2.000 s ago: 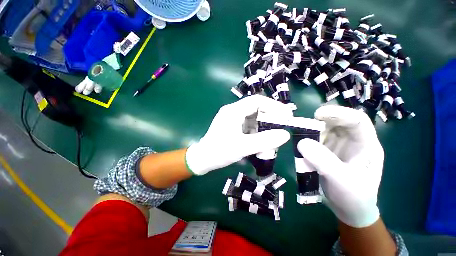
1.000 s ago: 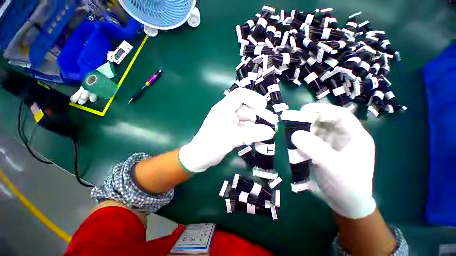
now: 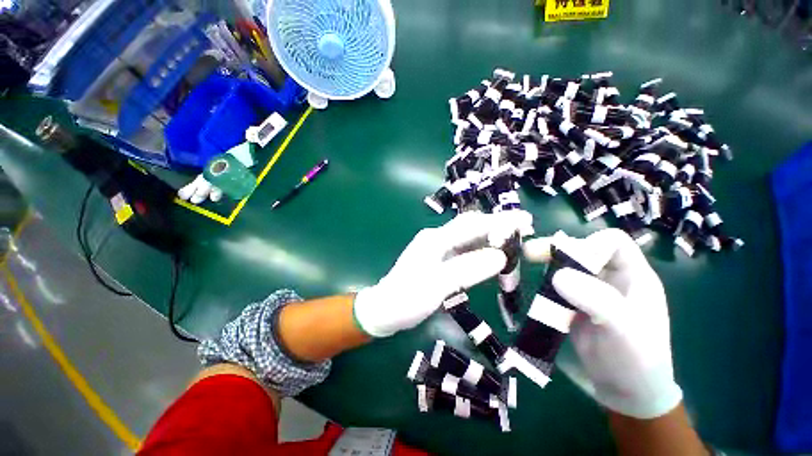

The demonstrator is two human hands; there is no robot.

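Observation:
My left hand, in a white glove, pinches a black wire harness seen nearly edge-on, its upper end hidden by the fingers. My right hand, also gloved, holds another harness by its upper end, tilted, with its white band and lower white connector showing. A harness lies on the bench below my hands, partly behind the held ones. A small group of harnesses lies close to my body. A large loose pile of harnesses lies beyond my hands.
A pale blue fan stands at the back left. Blue parts bins, a green tape roll, a pen and a black corded device are at left. A blue tote stands at right. A yellow sign is behind the pile.
The view has tilted up, showing more of the fan and the yellow sign. Both held harnesses have turned: the left one to edge-on, the right one from near upright to slanted.

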